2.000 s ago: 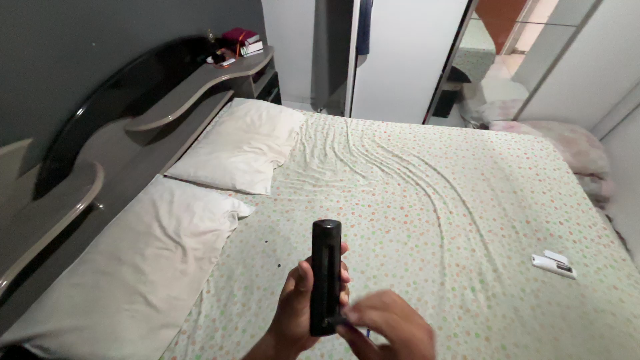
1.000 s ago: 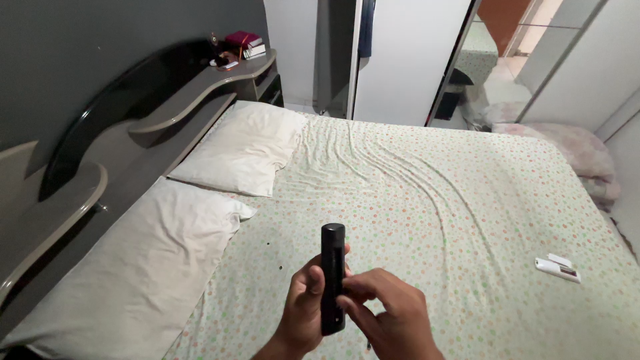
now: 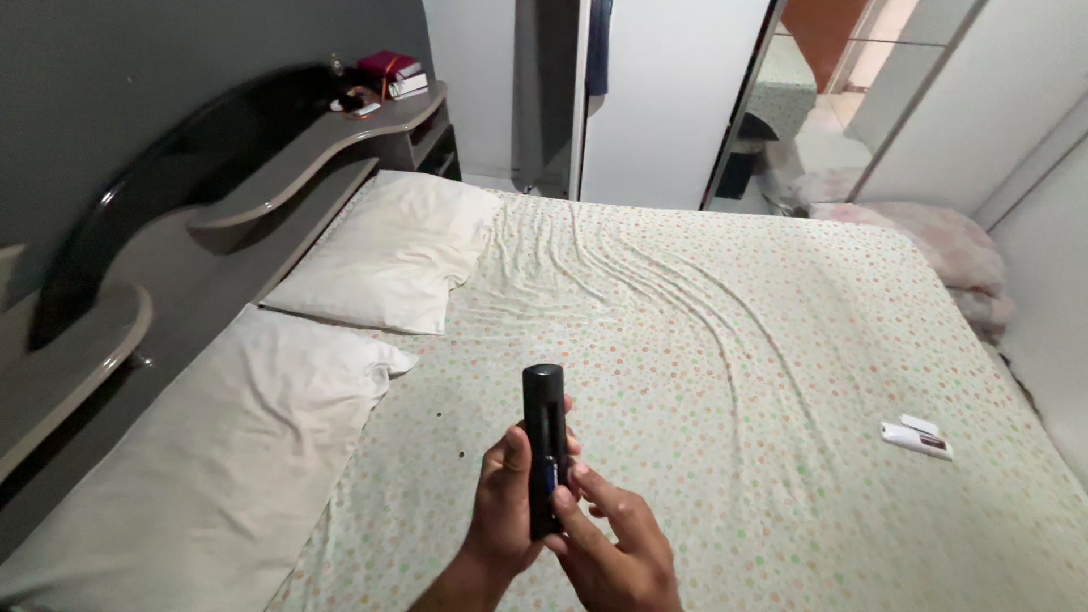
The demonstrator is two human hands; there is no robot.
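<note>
A black remote control (image 3: 544, 408) stands nearly upright at the lower centre, its long battery compartment facing me. My left hand (image 3: 506, 497) is closed around it from the left and behind. In the lower part of the compartment lies a blue battery (image 3: 552, 473). The thumb and fingers of my right hand (image 3: 616, 535) touch the battery and the remote's right edge. On the bed at the right lies a white remote control (image 3: 916, 441), with a small white cover (image 3: 919, 424) beside it.
The bed has a dotted, wrinkled sheet (image 3: 663, 357) and two white pillows (image 3: 391, 255) along the left. Behind them runs a grey headboard shelf (image 3: 314, 149) holding books (image 3: 395, 70). White wardrobe doors (image 3: 671, 102) stand beyond the bed, and folded bedding (image 3: 943, 242) at the far right.
A blue battery now shows in the black remote's compartment, where my right fingers covered the lower part a second ago. My left hand still holds the remote.
</note>
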